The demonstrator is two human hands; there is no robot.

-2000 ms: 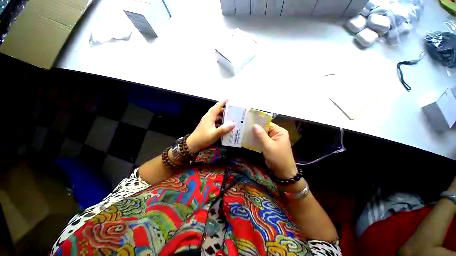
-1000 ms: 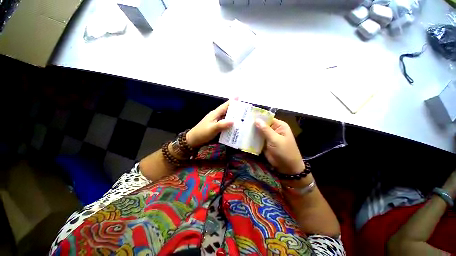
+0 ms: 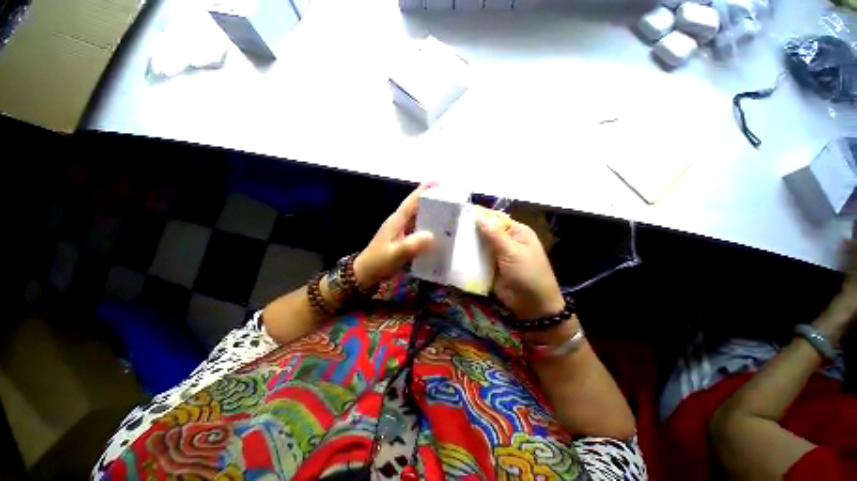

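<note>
My left hand [image 3: 393,242] grips the left side of a white printed leaflet [image 3: 444,242], thumb on top. My right hand [image 3: 519,263] grips a yellow card [image 3: 479,283] at the right side, thumb on the white paper over it. Only the card's lower edge and a bit near my fingers show. The leaflet looks bent along a vertical line between the hands. Both are held just below the table's front edge. My fingers under the pieces are hidden.
On the table [image 3: 310,127] are an open white carton [image 3: 429,83], another carton [image 3: 256,26], a flat card [image 3: 650,174], white adapters [image 3: 678,47], a dark cable [image 3: 747,117] and a carton at right [image 3: 827,177]. A brown carton [image 3: 66,56] is at left. Another person's arm [image 3: 785,380] is at right.
The leaflet now looks bent upright in the middle and covers more of the yellow card. Both hands keep their hold. The other person's forearm at right has moved up toward the table.
</note>
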